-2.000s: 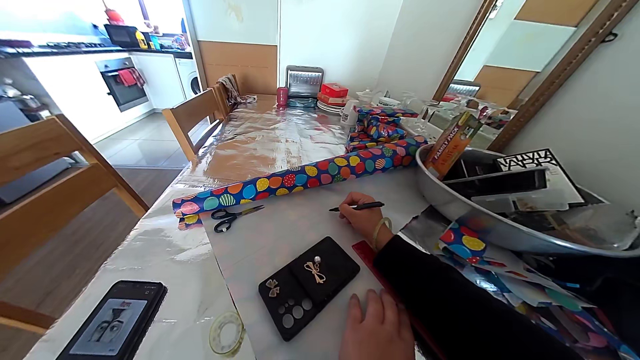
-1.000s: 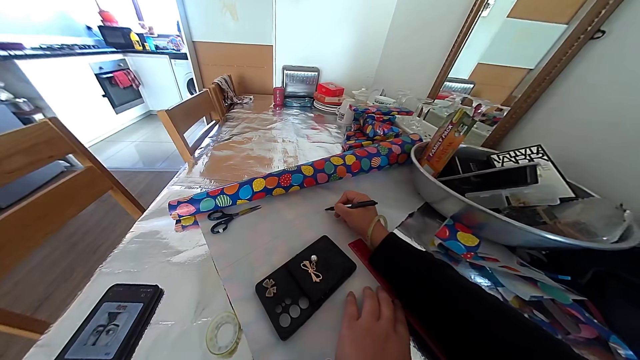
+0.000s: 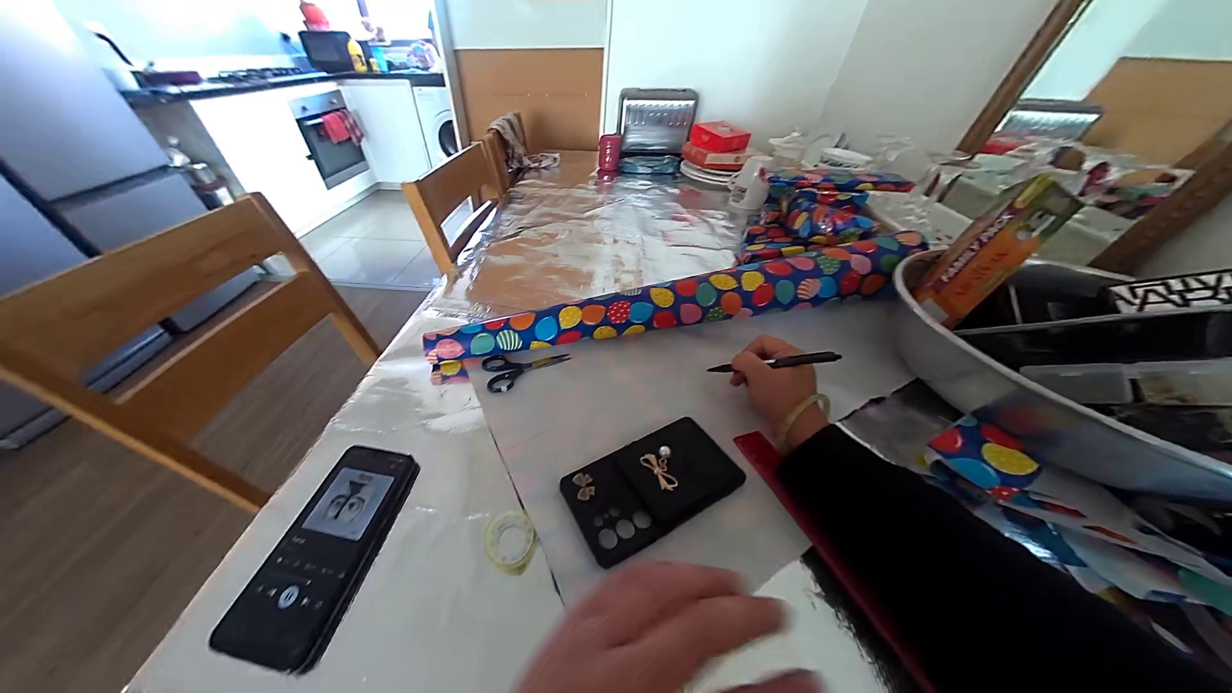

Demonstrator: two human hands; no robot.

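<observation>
My right hand [image 3: 776,381] holds a black pen [image 3: 789,361] over the pale reverse side of the wrapping paper [image 3: 616,404]. Blurred at the bottom edge, my left hand [image 3: 664,630] has its fingers apart and holds nothing. Between the hands lies a black phone case [image 3: 653,489] with bow-shaped ornaments. A red ruler [image 3: 770,462] lies partly under my right sleeve. The balloon-print wrapping paper roll [image 3: 664,306] stretches across the far side of the sheet, with black scissors [image 3: 520,370] near its left end. A roll of clear tape [image 3: 510,541] sits by the sheet's left edge.
A phone [image 3: 322,549] with a lit screen lies at the table's left. At right stands a large metal basin [image 3: 1039,404] filled with boxes, paper scraps [image 3: 1088,539] beside it. Wrapped parcels [image 3: 818,217] are farther back. Wooden chairs [image 3: 183,327] line the left side.
My left hand has lifted off the paper near the ruler and moved left, in front of the phone case. My right hand still holds the pen in about the same place.
</observation>
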